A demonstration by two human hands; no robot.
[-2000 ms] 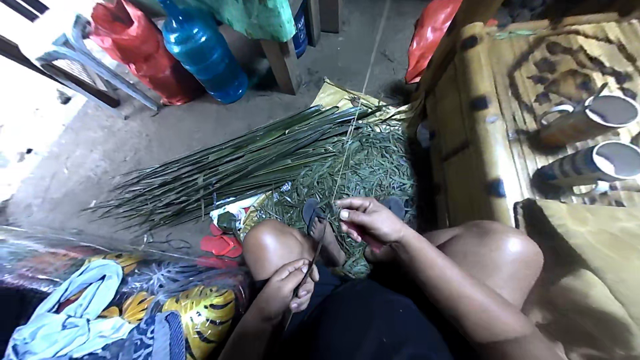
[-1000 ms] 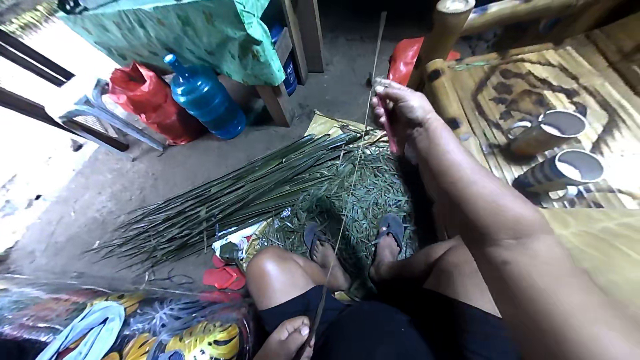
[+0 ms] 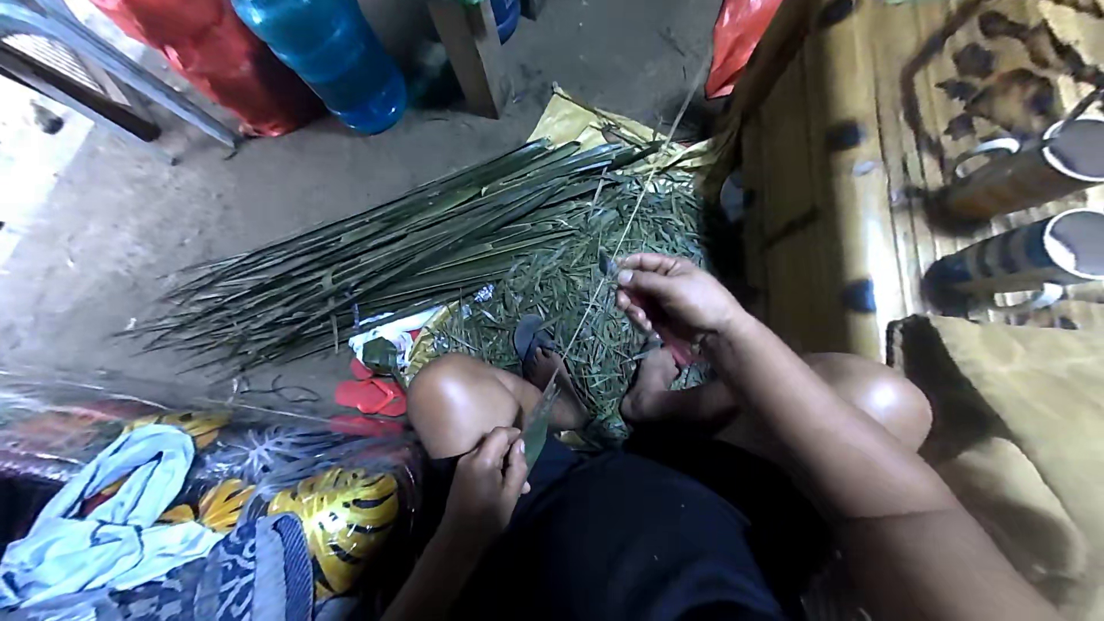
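Note:
My left hand (image 3: 493, 479) is closed on a green palm leaflet (image 3: 538, 429) above my thigh. A thin pale leaf midrib (image 3: 636, 207) runs from that leaflet up and to the right, past my right hand (image 3: 668, 297). The fingertips of my right hand pinch a small dark piece beside the midrib; a red handle (image 3: 677, 348) shows under its palm, its blade not clear. Beneath both hands, a heap of shredded green leaf strips (image 3: 561, 285) covers the floor around my feet. Long dark green palm leaflets (image 3: 414, 250) lie in a bundle left of the heap.
A bamboo bench or table (image 3: 811, 190) stands at the right with two mugs (image 3: 1018, 177). A blue plastic water bottle (image 3: 332, 65), a red bag (image 3: 226, 69) and a wooden leg (image 3: 473, 65) are at the top. Red flip-flops (image 3: 371, 395) lie beside my knee; patterned plastic-covered cushioning (image 3: 332, 517) is lower left.
My right hand has come down and back toward my lap from its raised, outstretched place a second ago. My left hand still holds the leaflet. The view has shifted.

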